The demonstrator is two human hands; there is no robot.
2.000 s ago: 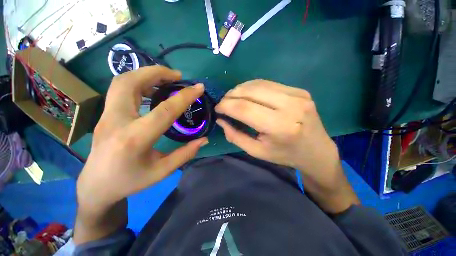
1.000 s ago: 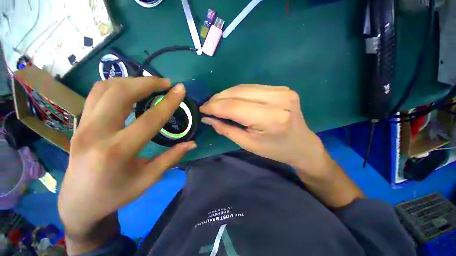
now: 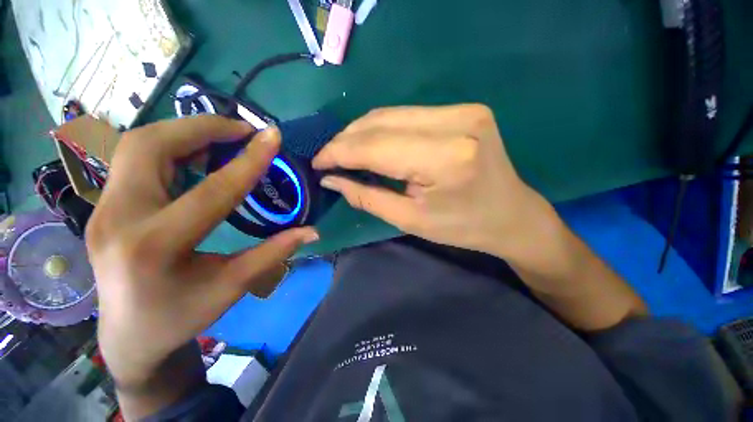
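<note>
A portable speaker (image 3: 277,194) is held over the bench's near edge, its round end facing up with a blue glowing ring. My left hand (image 3: 186,214) grips it around the end, fingertips across the top and thumb at the near rim. My right hand (image 3: 421,169) pinches at the speaker's right side; what lies between those fingertips is mostly hidden, perhaps the dark strap. Dark blue ribbed fabric (image 3: 312,132) shows behind the end ring. A second round end with a white ring (image 3: 194,102) lies behind my left hand.
A pink USB drive (image 3: 337,35) lies beside tweezers (image 3: 305,31) at the back. A white board (image 3: 99,53) and a cardboard box (image 3: 82,152) are at left, above a purple fan (image 3: 54,265). An electric screwdriver (image 3: 700,99) is at right on the green bench (image 3: 495,49).
The speaker's ring light went from purple to green to blue. The view has shifted, and the speaker is tilted more, showing more fabric. Both hands keep their hold.
</note>
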